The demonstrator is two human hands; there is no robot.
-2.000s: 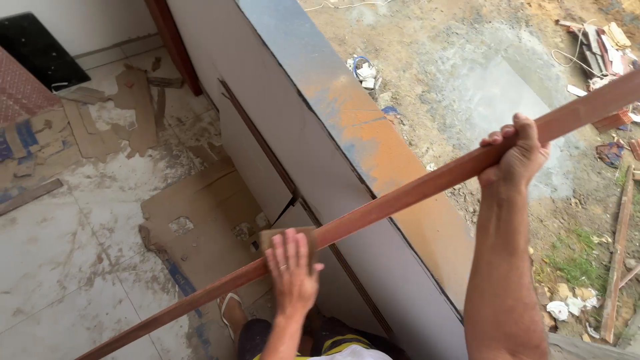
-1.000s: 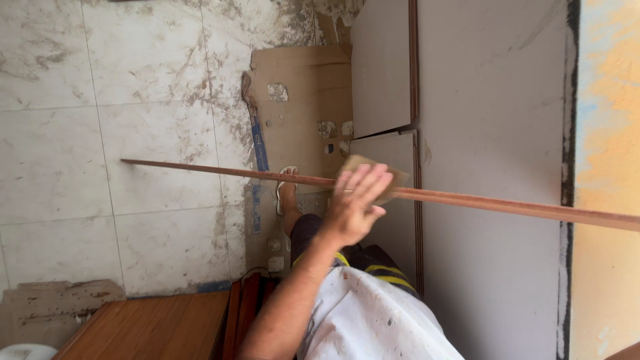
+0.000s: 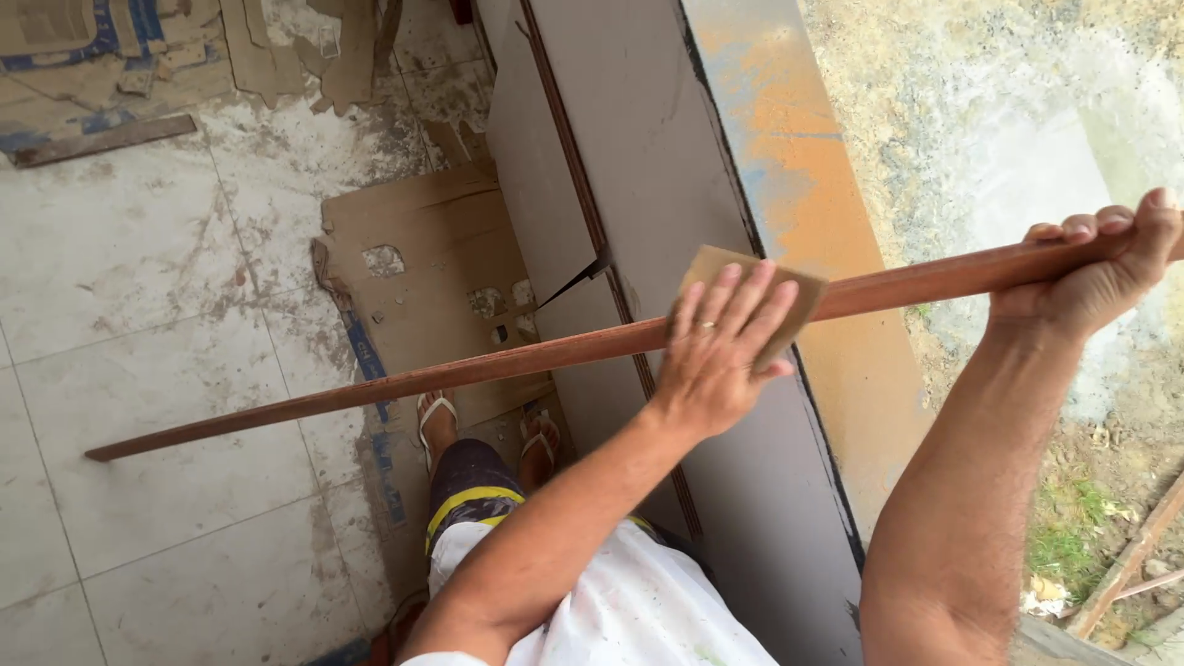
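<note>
A long, narrow reddish-brown wooden strip (image 3: 536, 357) runs slantwise across the view, its far end over the tiled floor at left. My left hand (image 3: 721, 347) lies palm down on the strip, fingers pressing a folded brown sheet, seemingly sandpaper (image 3: 800, 287), against it. At the right edge my right hand (image 3: 1091, 264) grips the strip from below, fingers curled over its far side and thumb up. The part of the strip beneath my left hand and the sheet is hidden. Beyond my right hand the strip runs out of view.
Below the strip stands a grey wall (image 3: 647, 120) with an orange and blue stained ledge (image 3: 814, 176). Cardboard (image 3: 425, 231) lies under my sandalled feet on dusty tiles (image 3: 185, 370). A loose board (image 3: 106, 141) lies at upper left. Rough ground (image 3: 1091, 444) is outside.
My left hand, with the brown sheet, is closer to my right hand along the strip than two seconds ago. The view has swung widely; my right hand, out of view one second ago, shows again.
</note>
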